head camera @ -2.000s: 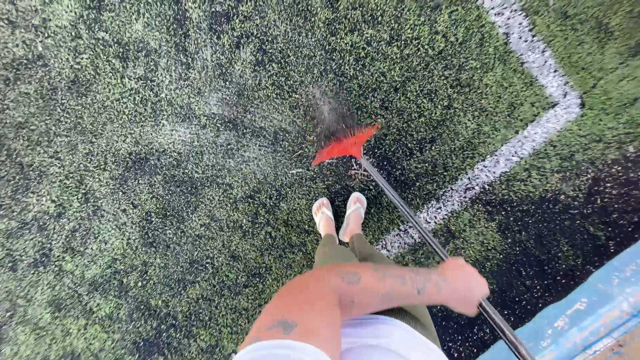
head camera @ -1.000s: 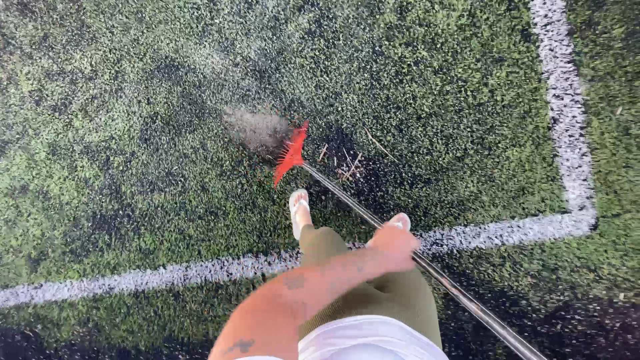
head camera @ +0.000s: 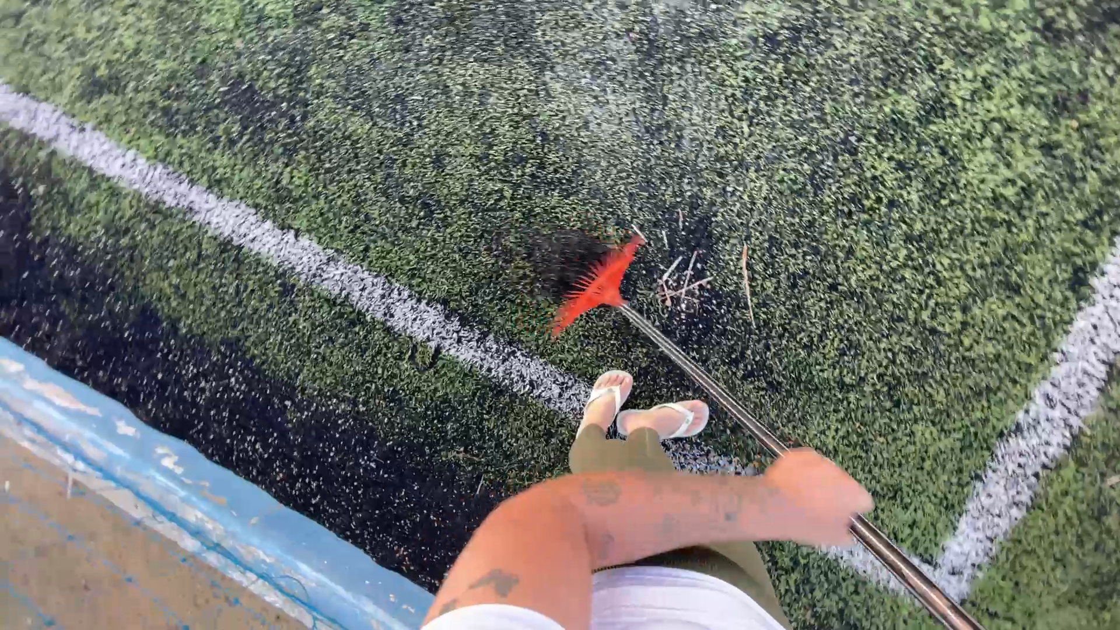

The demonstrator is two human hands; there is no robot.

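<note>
My left hand (head camera: 818,497) is closed around the metal handle (head camera: 704,381) of a leaf rake, with my left forearm crossing in front of my body. The rake's red fan-shaped head (head camera: 602,284) rests on artificial turf, ahead of my feet, its tines pointing to the upper left. Against the tines lies a blurred dark patch of loose granules (head camera: 564,258). A few thin dry twigs (head camera: 684,284) lie just right of the rake head, and a longer one (head camera: 746,284) is further right. The handle runs out at the lower right; my right hand is out of view.
My feet in white flip-flops (head camera: 669,420) are at a white painted line (head camera: 332,276). Another white line (head camera: 1032,437) meets it at the lower right. A blue painted concrete curb (head camera: 201,494) with peeling paint borders dark granules (head camera: 289,437) at the lower left.
The view has turned strongly, bringing the blue curb to the lower left. My feet, one ahead of the other a second ago, are close together. My left hand has stayed on the handle.
</note>
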